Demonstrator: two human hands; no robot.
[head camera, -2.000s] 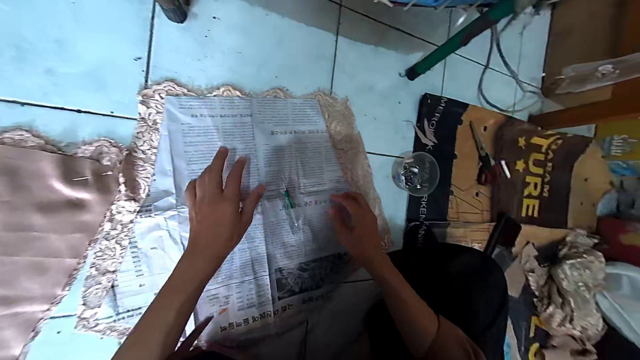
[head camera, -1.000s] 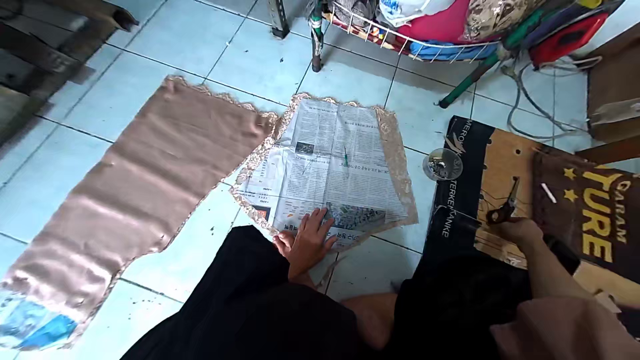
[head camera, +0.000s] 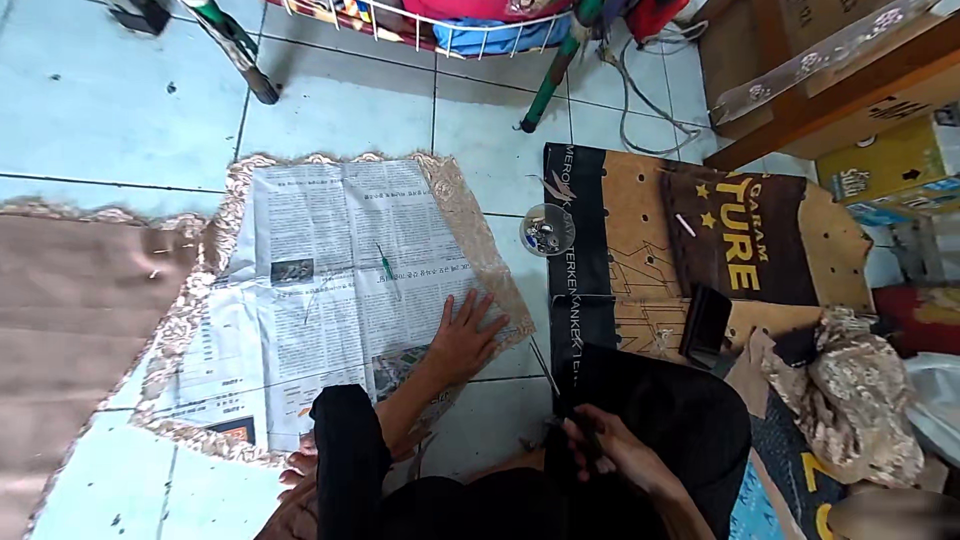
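Note:
A newspaper sheet lies on beige lace fabric with a scalloped edge, spread on the floor. My left hand rests flat, fingers apart, on the newspaper's right side near the lace. My right hand is closed around the handles of dark scissors, whose blades point up toward the lace's lower right corner, apart from it. A small green-handled tool lies on the newspaper. To the left is a satiny brown fabric piece with a lace border. A clear round dish holds small items.
Flattened cardboard lies at the right with a black phone-like object on it. Crumpled lace fabric is heaped beyond my right knee. A white wire rack on green legs stands ahead. Cardboard boxes and a cable are at the upper right.
My right hand has come back from the cardboard, where the scissors were, and now holds them near my knee. My left hand has moved from the newspaper's lower edge to its right side.

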